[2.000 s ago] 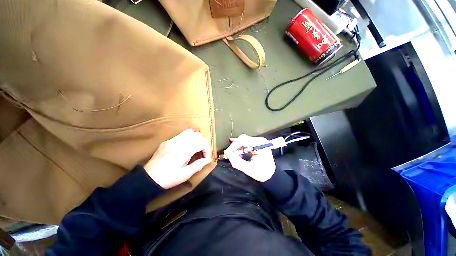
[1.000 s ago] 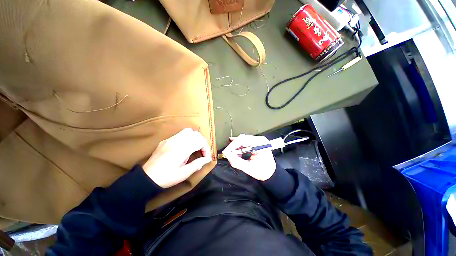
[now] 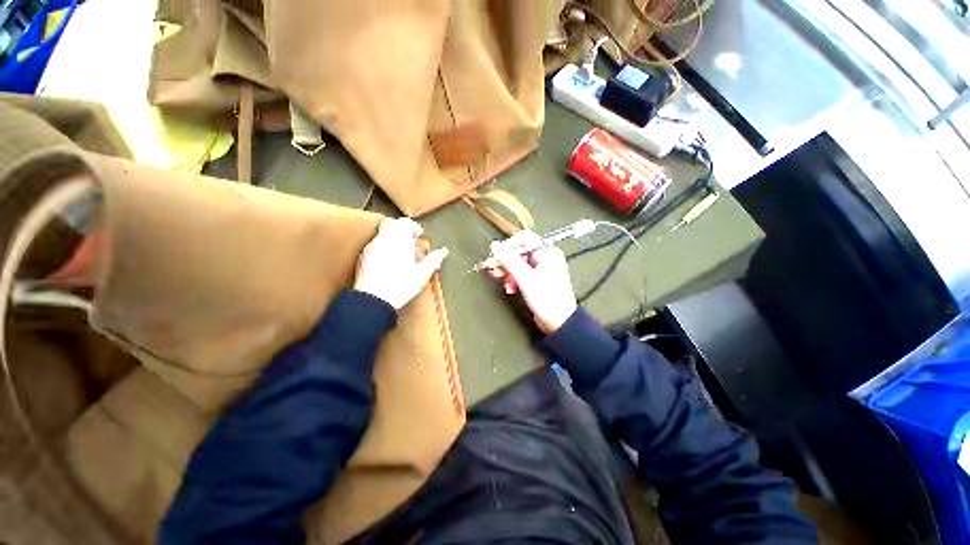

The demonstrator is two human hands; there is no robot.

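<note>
A large tan fabric bag (image 3: 250,250) lies over my lap and the table's left part, with an orange-brown stitched edge on its right side. My left hand (image 3: 399,266) holds the upper end of that edge, thumb pointing right. My right hand (image 3: 532,275) holds a slim white pen-shaped tool (image 3: 555,235) with a pale cord. Its fine tip points left, over the table, a small gap from my left hand and the bag edge. Loose threads lie on the bag.
On the green table (image 3: 691,253) are a red can (image 3: 618,171), a white power strip (image 3: 588,99) with a black adapter (image 3: 635,94), a black cord and a small yellow-handled pick (image 3: 697,209). More tan bags (image 3: 362,75) lie at the back. A blue bin (image 3: 923,389) stands at right.
The view has shifted up, showing more of the back. My left hand has moved to the upper end of the bag's edge. My right hand and the tool have moved up and away from the edge.
</note>
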